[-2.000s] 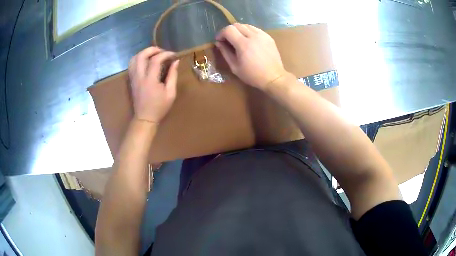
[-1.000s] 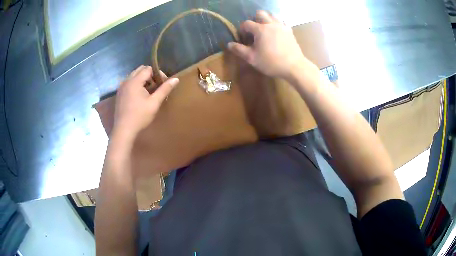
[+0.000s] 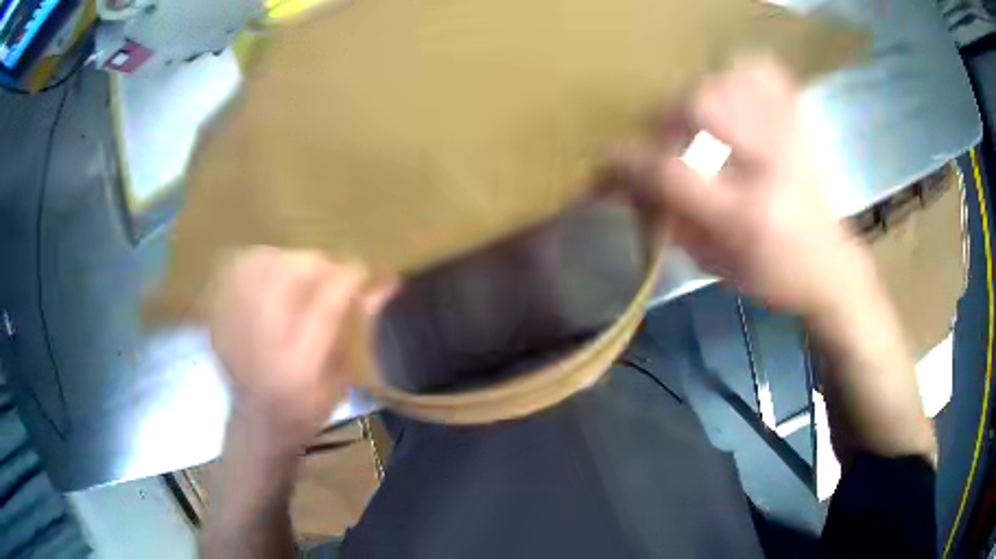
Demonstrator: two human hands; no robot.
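The tan bag body panel (image 3: 437,120) is held over the table, its sheet reaching to the top of the view, blurred. Its top handle (image 3: 513,402) curves towards my body below the panel's near edge. My left hand (image 3: 286,322) grips the panel at the left end of the handle. My right hand (image 3: 743,186) grips it at the right end of the handle. A small white patch (image 3: 707,154) shows by the right fingers. Both hands are blurred. The gold clasp and the label are not visible.
The metal worktable (image 3: 66,284) has a pale inset plate (image 3: 175,126) at upper left, near part of the sewing machine (image 3: 175,33). Panel stacks lie low at right (image 3: 912,262) and at lower left (image 3: 333,480).
The panel has been turned over: its handle now points towards my body and its sheet away from me. The clasp and label have gone from sight. Both hands still hold near the handle ends.
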